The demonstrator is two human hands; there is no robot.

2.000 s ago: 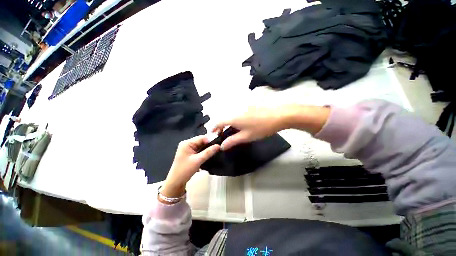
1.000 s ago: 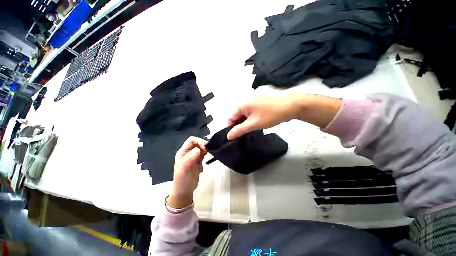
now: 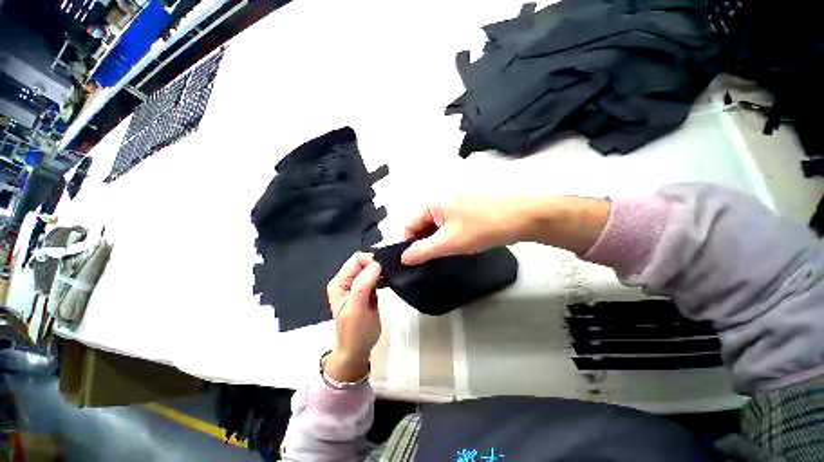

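Note:
A limp black cut panel [image 3: 456,278] lies on the pale board in front of me, its left edge raised between my hands. My left hand [image 3: 354,296] pinches the panel's left end with thumb and fingertips. My right hand [image 3: 452,233] grips the panel's upper edge, thumb on top. The fingers cover the pinched edge, so I cannot tell whether a strip is there. Several black strips [image 3: 646,335] lie in a parallel row below my right forearm. A stack of overlapping black panels [image 3: 312,235] lies just left of my hands, tabs along its right edge.
A broad heap of black panels [image 3: 587,77] lies at the upper right. A darker tangled heap [image 3: 777,41] is at the far right. Checked pieces [image 3: 172,113] and a tied grey-green bundle [image 3: 77,280] lie at left. Dark specks mark the surface beside the strips.
The raised panel edge, spread more open a second ago, is now lower and flatter. The small tab by my left hand no longer shows. Both hands stay on the panel, closer together.

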